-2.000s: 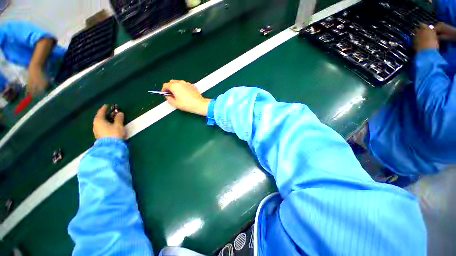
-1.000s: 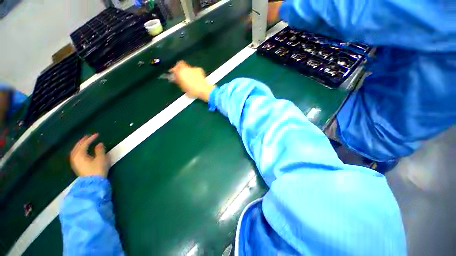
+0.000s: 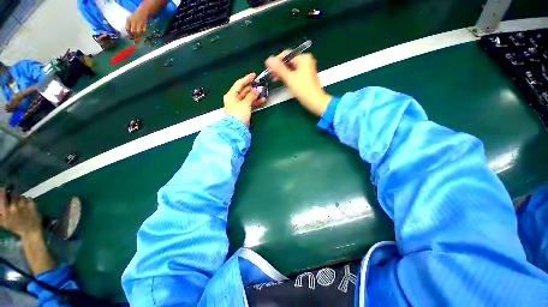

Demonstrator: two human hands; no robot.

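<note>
My left hand (image 3: pixel 240 99) holds a small dark component (image 3: pixel 260 90) with shiny bits between its fingertips, above the white edge strip (image 3: pixel 180 129). My right hand (image 3: pixel 300 77) grips a slim silver tool (image 3: pixel 298 51) like a pen, its rear end pointing up and right. The tool's front end reaches down to the component; whether it touches cannot be told. My right hand is slightly blurred.
Several small components, one near my left hand (image 3: pixel 198 93), lie along the dark green belt (image 3: pixel 162 99). A black tray (image 3: pixel 518 66) of parts is at right, beside a metal post (image 3: pixel 493 17). A neighbour's hand (image 3: pixel 23 217) and a round disc (image 3: pixel 73 217) are at left. Other workers sit across.
The view has turned left. My left hand, empty a second ago, now holds a component. My hands have come together, with the tool at the component.
</note>
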